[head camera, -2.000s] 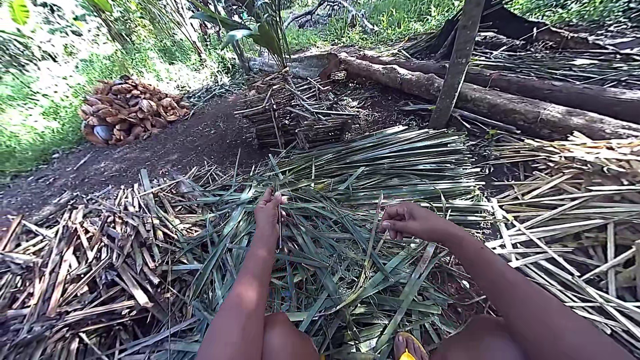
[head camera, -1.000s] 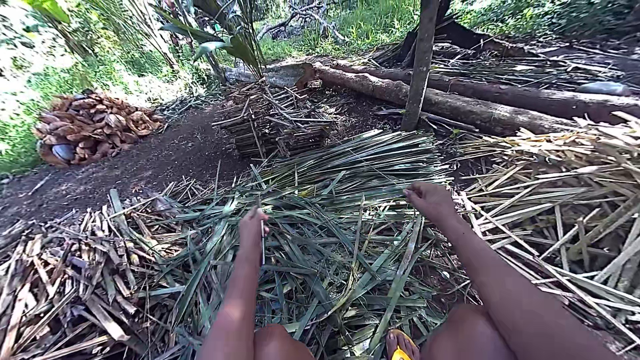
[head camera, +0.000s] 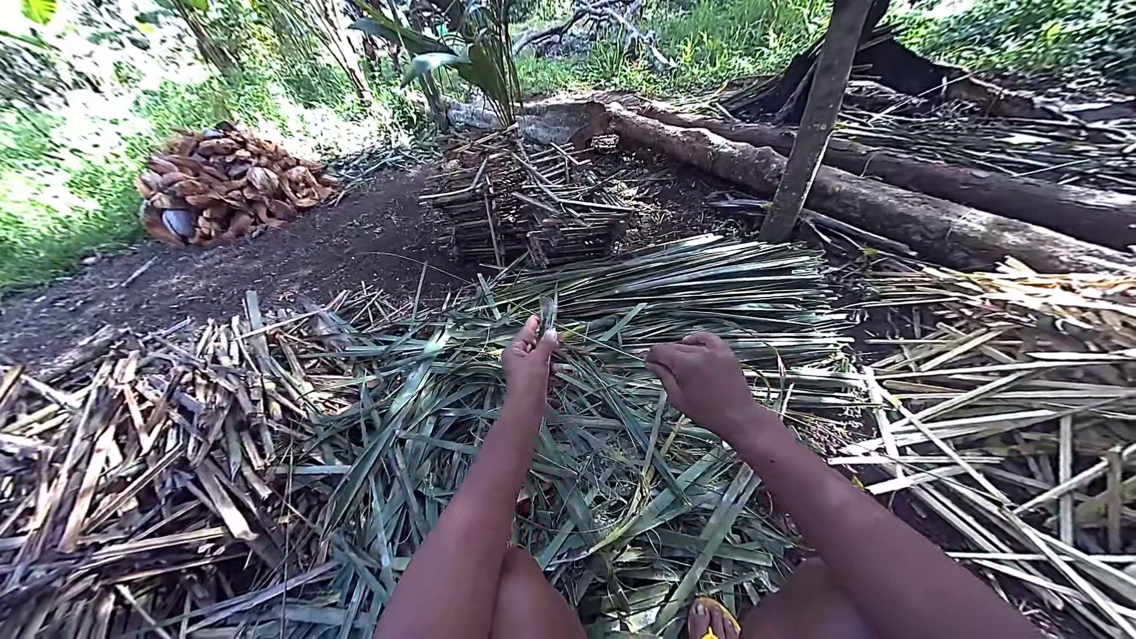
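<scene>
My left hand (head camera: 530, 353), near the middle of the view, is closed on a narrow green leaf strip (head camera: 548, 311) that stands up from its fingers. Level with it on the right, my right hand (head camera: 701, 377) is closed, its fingertips pinching a thin fibre (head camera: 608, 348) that stretches towards my left hand. Both hands are above a loose heap of green leaf strips (head camera: 444, 417). Just behind them lies a bundle of long green leaf strips (head camera: 710, 275), laid roughly side by side.
Dry brown strips (head camera: 177, 461) are heaped on the left, pale dry strips (head camera: 1003, 417) on the right. Behind are a stack of bundled sticks (head camera: 497, 200), a pile of coconut husks (head camera: 231, 182), an upright wooden post (head camera: 812, 124) and long logs (head camera: 932, 209). A yellow sandal (head camera: 710, 632) shows at the bottom edge.
My hands were further apart a second ago, with my right hand out to the right; they are now closer together. The view has shifted back to the left.
</scene>
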